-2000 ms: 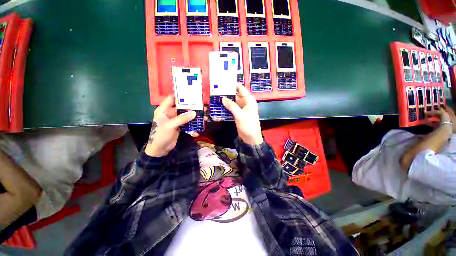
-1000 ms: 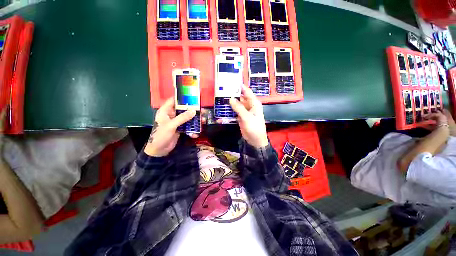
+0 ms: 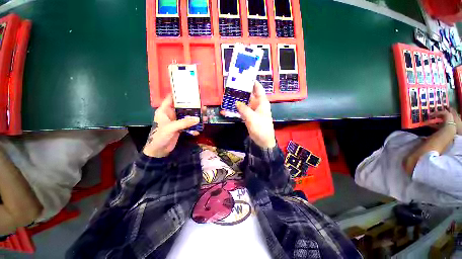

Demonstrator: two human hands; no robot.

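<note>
My left hand (image 3: 168, 129) holds a keypad phone (image 3: 186, 91) upright, its screen mostly white, my thumb on the dark keypad. My right hand (image 3: 258, 117) holds a second keypad phone (image 3: 243, 76) tilted to the right, its screen white with blue blocks, my thumb at the keypad's lower part. Both phones are over the near edge of the red phone tray (image 3: 302, 50). The tray's two near-left slots are empty. The other slots hold phones; the two at the far left have lit blue-green screens. The right phone partly hides phones in the near row.
Another red tray of phones (image 3: 398, 81) lies at the right, a seated person's hand (image 3: 448, 120) at it. Red trays (image 3: 16, 76) stand at the left on the green surface (image 3: 349, 66). A red tray with loose dark pieces (image 3: 320, 174) is at lap level, right.
The left phone's screen has gone from white with blocks, through colour bars, to mostly white. The right phone has moved slightly right and tilted; its screen pattern differs.
</note>
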